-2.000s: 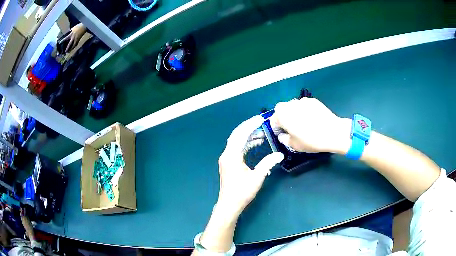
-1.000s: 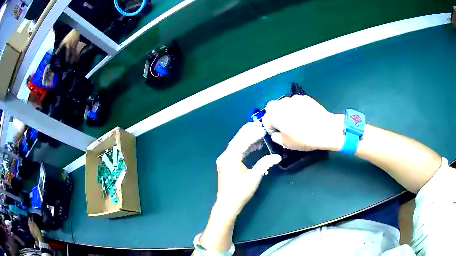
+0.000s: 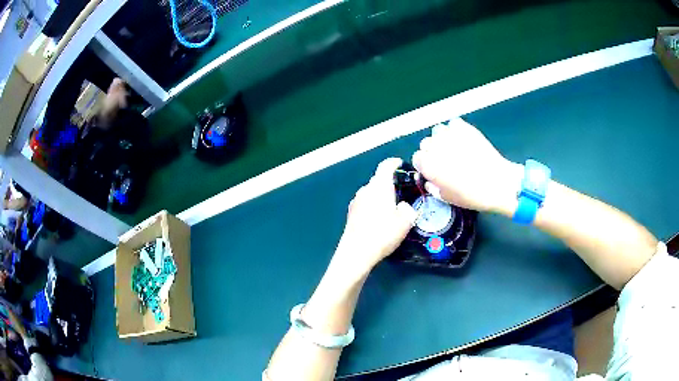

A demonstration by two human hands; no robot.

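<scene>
A black housing (image 3: 463, 251) lies on the green bench in front of me, with a round silvery-white part (image 3: 434, 216) facing up and a blue part with a red dot (image 3: 436, 245) at its near side. Thin red and pale wires show at its upper left, between my hands. My left hand (image 3: 378, 213) grips the housing's left side, thumb over the edge near the round part. My right hand (image 3: 463, 167) is at the housing's top, fingers bent close to the wires. What its fingertips hold is hidden.
An open cardboard box (image 3: 185, 298) of green boards and pale strips stands at left. Beyond a whitish rail (image 3: 313, 153), part-built units lie on the belt, one nearer (image 3: 219, 132). Another carton (image 3: 668, 56) is at the far right. A person's hand (image 3: 115, 100) shows at upper left.
The housing now lies with its round part and blue part visible. My left hand has moved up along its side. The unit on the belt has shifted down-left, and the far-right carton shows more.
</scene>
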